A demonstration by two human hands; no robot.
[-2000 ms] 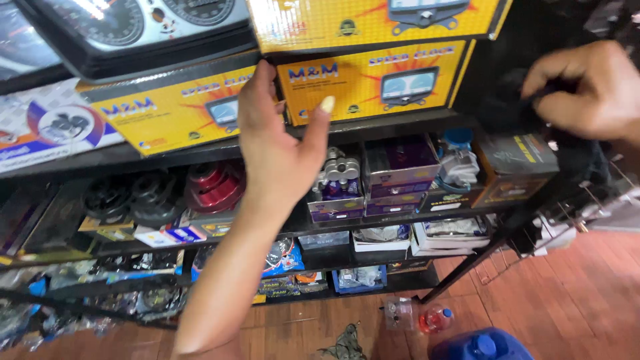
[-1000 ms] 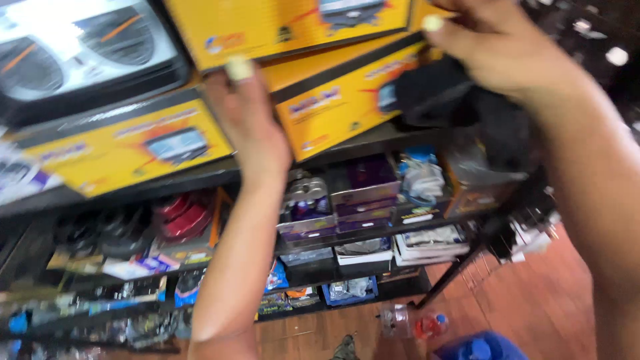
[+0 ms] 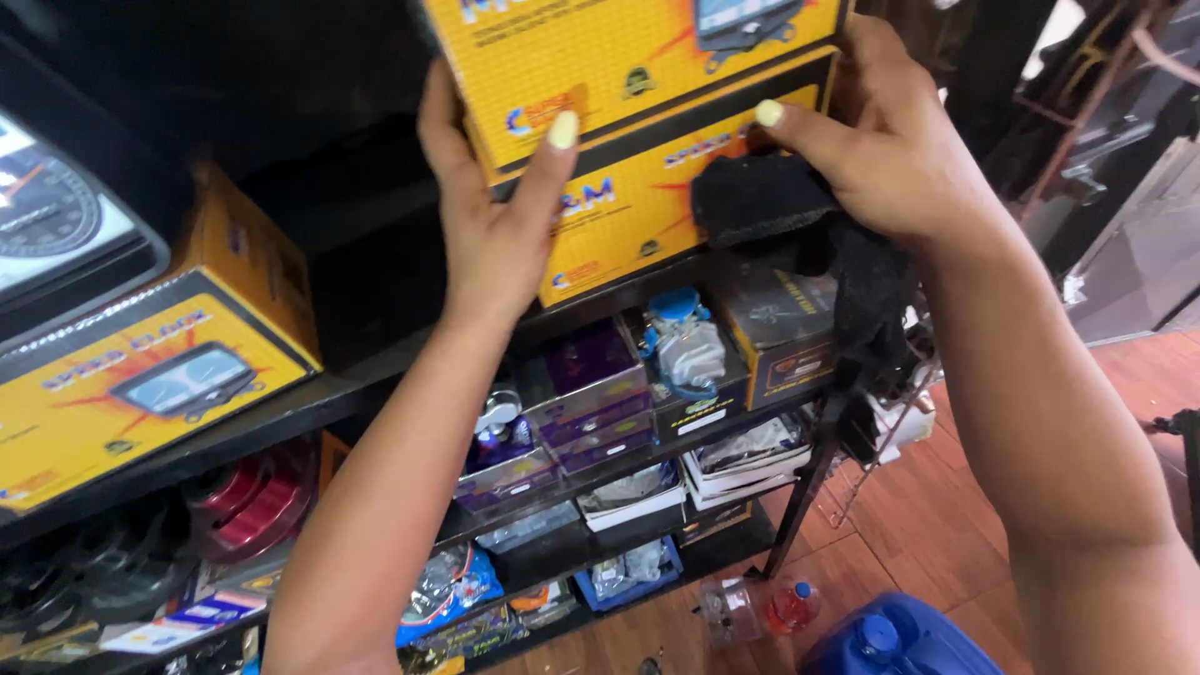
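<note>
Two yellow speedometer boxes are stacked at the top centre, an upper box [image 3: 600,89] on a lower box [image 3: 600,234]. My left hand [image 3: 497,206] grips the left end of the upper one, thumb on its front face. At the right end, my right hand [image 3: 872,141] has its thumb on the lower box's front, its fingers hidden behind the boxes. A black cloth [image 3: 764,202] hangs beneath my right hand, over part of the lower box. Whether it is held cannot be told.
Left on the shelf is another yellow speedometer box [image 3: 141,394] under an instrument cluster [image 3: 56,216]. Lower shelves hold purple boxes [image 3: 586,375], a carburetor box [image 3: 787,328] and a red part [image 3: 253,497]. A blue jug [image 3: 900,642] and a red bottle [image 3: 792,609] stand on the floor.
My right hand has come from the black cloth at the right to the boxes' right end. The centre boxes now sit apart from the left box, with a dark gap between. The view has shifted.
</note>
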